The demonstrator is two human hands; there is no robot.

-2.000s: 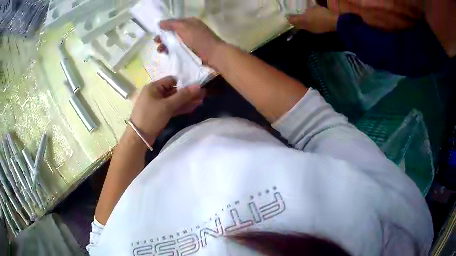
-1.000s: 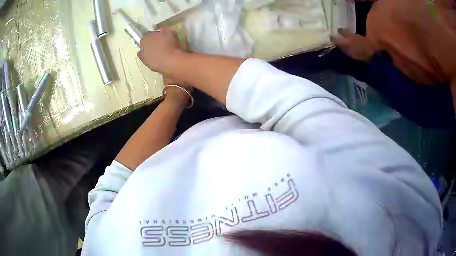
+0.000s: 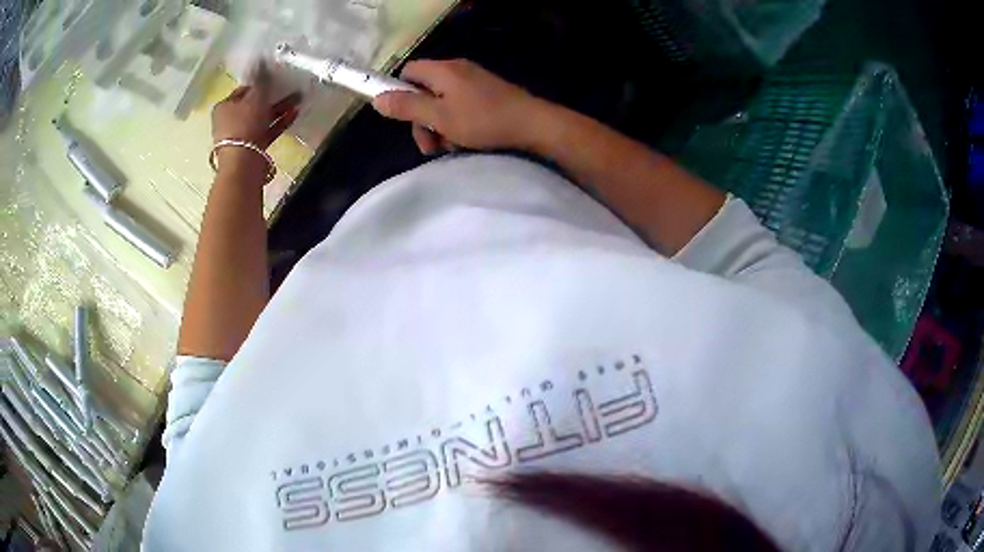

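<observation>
My right hand (image 3: 464, 105) is closed around the lower end of a silver tubular product (image 3: 337, 73). The product points up and left, with its stepped, narrower end free. My left hand (image 3: 255, 116) is at the table's near edge, against a crumpled thin white sheet (image 3: 308, 32). Its fingers are partly blurred, and I cannot tell whether they grip the sheet. Two short silver tubes, one (image 3: 94, 173) above the other (image 3: 138, 237), lie almost end to end on the table left of my left forearm.
A white packing insert with cut-outs (image 3: 162, 65) lies beyond my left hand. Many silver tubes (image 3: 81, 431) lie in a heap at the lower left. A film-covered yellow table (image 3: 43, 232) is on the left. A green crate (image 3: 771, 178) with clear liner (image 3: 879, 243) stands at the right.
My right hand has come back from the tubes on the table and now holds a silver product over the table edge. My left hand has moved up to the sheet. The other person has left view.
</observation>
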